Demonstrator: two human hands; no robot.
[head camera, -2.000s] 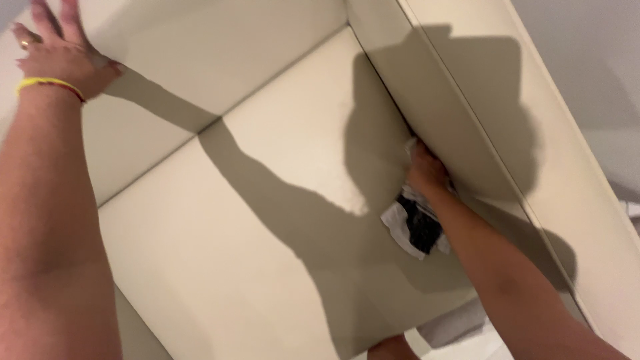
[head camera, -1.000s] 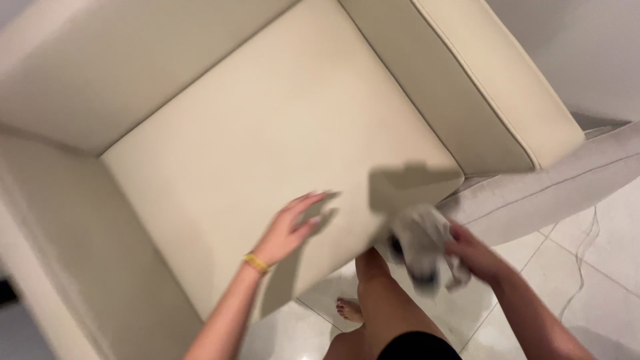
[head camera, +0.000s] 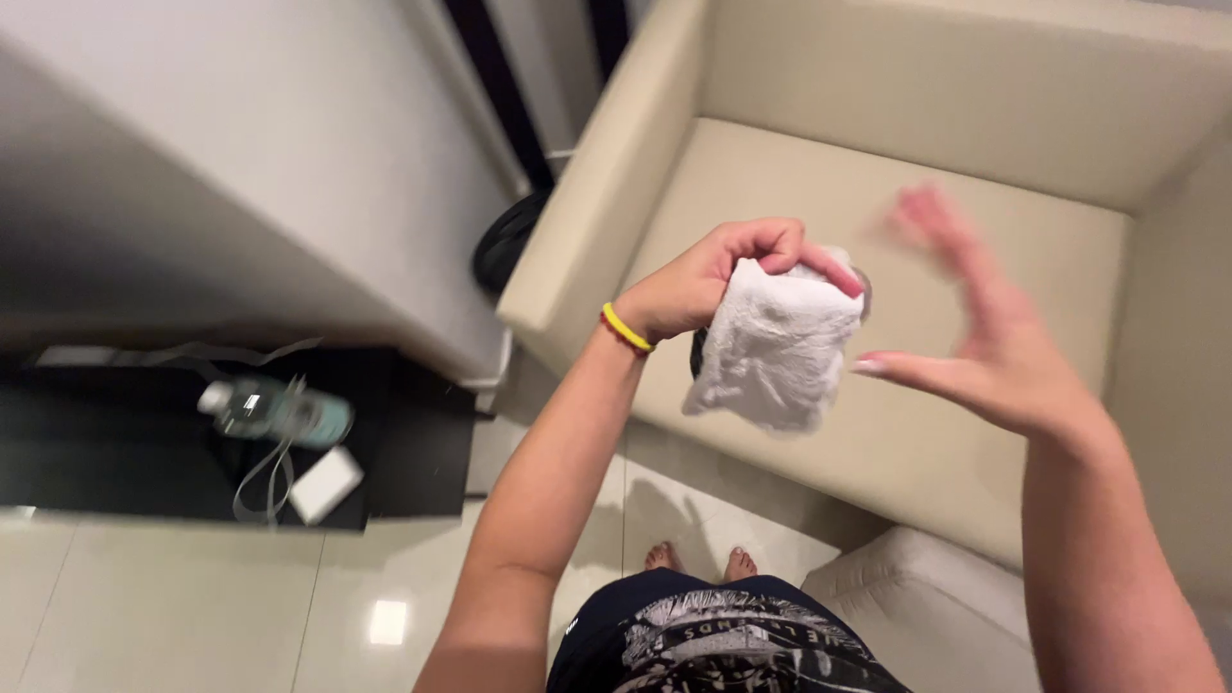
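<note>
My left hand (head camera: 741, 274), with a yellow and red band on its wrist, grips a bunched white cloth (head camera: 784, 346) by its upper edge. The cloth hangs down over the seat of a cream upholstered armchair (head camera: 885, 212), and a dark part shows behind its left side. To the right of the cloth, my right hand (head camera: 991, 337) is held with thumb and fingers spread, its fingertips blurred, holding nothing.
A black low table (head camera: 414, 443) at the left bears a clear bottle (head camera: 279, 412), a white cable (head camera: 265, 481) and a small white box-like object (head camera: 326, 484). A cream padded piece (head camera: 924, 577) stands before the armchair. A black round object (head camera: 510, 241) lies behind its left arm.
The cloth was in my right hand and is now in my left. My left hand has left the armchair, where it touched the backrest earlier. The view has swung to show the black table.
</note>
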